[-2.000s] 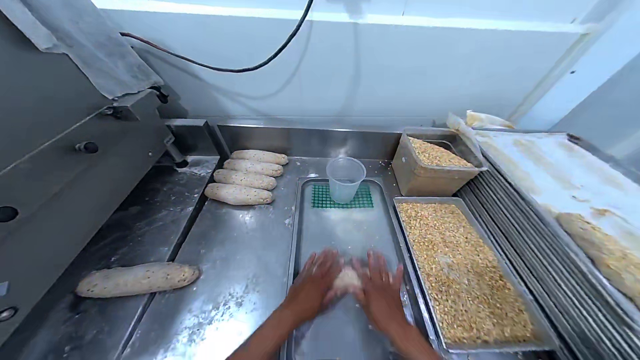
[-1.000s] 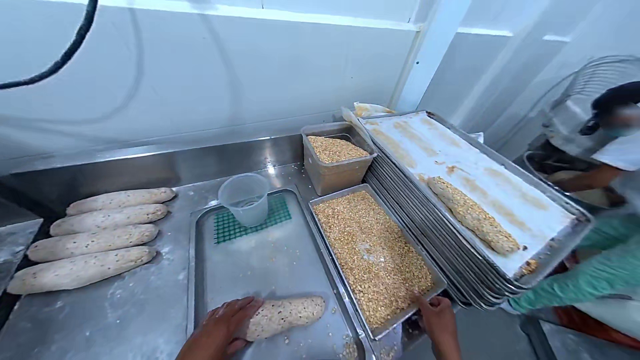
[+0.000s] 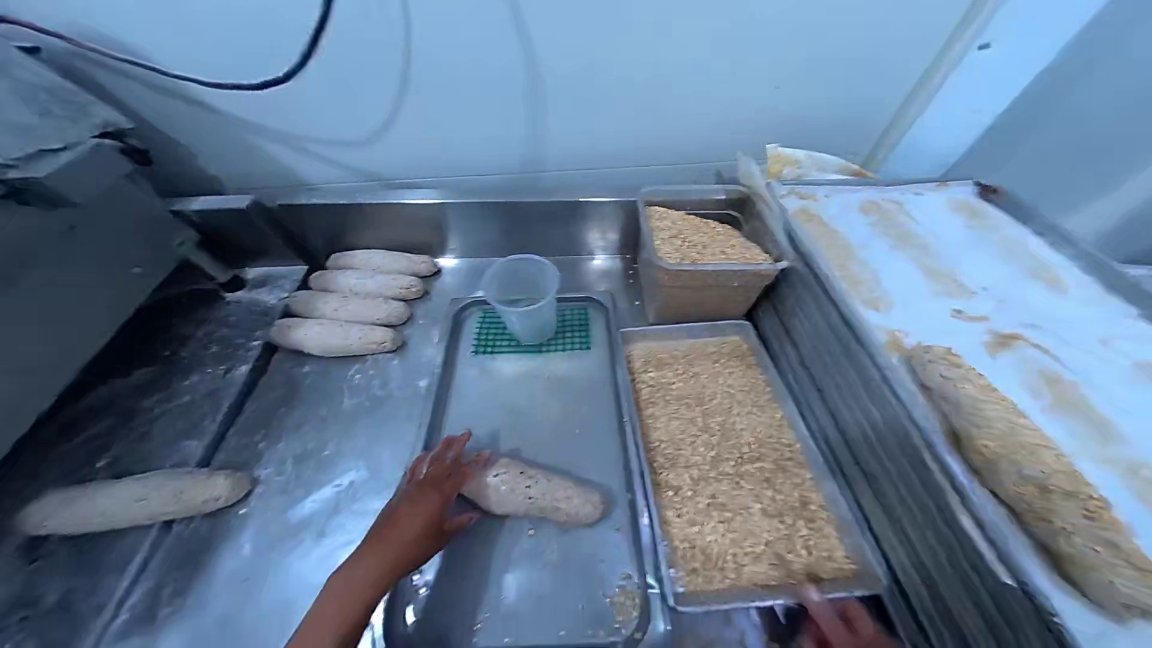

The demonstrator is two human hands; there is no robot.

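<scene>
My left hand (image 3: 439, 486) rests at the left end of a seeded dough loaf (image 3: 537, 492), which lies slantwise on a metal tray (image 3: 531, 576). At the bottom right, my right hand (image 3: 837, 621), blurred, is at the near edge of a shallow pan of flakes or grains (image 3: 738, 459); whether its fingers grip the rim I cannot tell. At the far end of the metal tray a clear plastic cup (image 3: 524, 297) stands on a green mesh (image 3: 576, 329).
Several dough loaves (image 3: 346, 308) lie in a row at the back left, one more (image 3: 135, 500) nearer. A plastic tub of flakes (image 3: 706, 261) stands behind the pan. At right, stacked baking trays (image 3: 846, 432) hold a coated loaf (image 3: 1026, 468) on top. A machine (image 3: 81, 234) borders the left.
Two seconds ago both hands were together on dough on the metal tray; my right hand has since moved right to the pan. The view swung right and back.
</scene>
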